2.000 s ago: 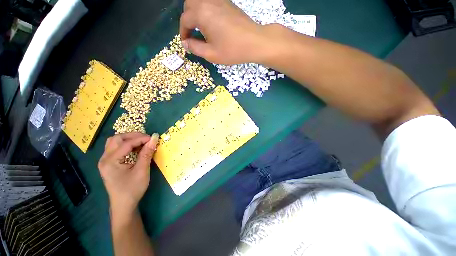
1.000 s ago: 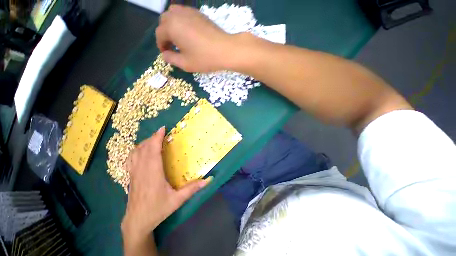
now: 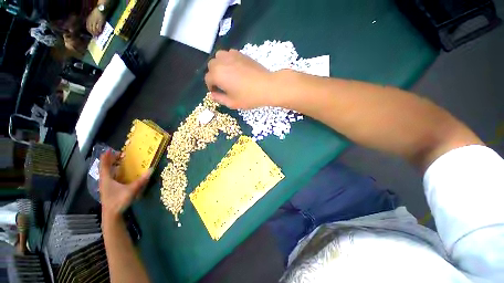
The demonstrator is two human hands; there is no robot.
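Observation:
My left hand (image 3: 120,185) spans the near end of the stack of yellow circuit board panels (image 3: 142,150), with its thumb and fingers at opposite edges. A single yellow panel (image 3: 237,188) lies flat on the green mat, untouched, at a slant. My right hand (image 3: 237,80) is bent with its fingers together above the top of the curved pile of tan components (image 3: 190,138), beside the pile of white components (image 3: 271,119). Its fingertips are hidden, so I cannot tell if it holds anything. A small paper label (image 3: 205,116) lies on the tan pile.
A clear plastic bag (image 3: 95,168) is behind my left hand. Slotted racks (image 3: 77,237) stand at lower left. A white roll (image 3: 105,99) and white sheet (image 3: 193,23) lie farther back. A black slotted tray (image 3: 470,25) is at upper right. Another person's hand (image 3: 95,23) shows at upper left.
My left hand has left the panel in front of me and moved left to the stack. The front panel now lies free. My right hand stays near the top of the tan pile. The view has shifted.

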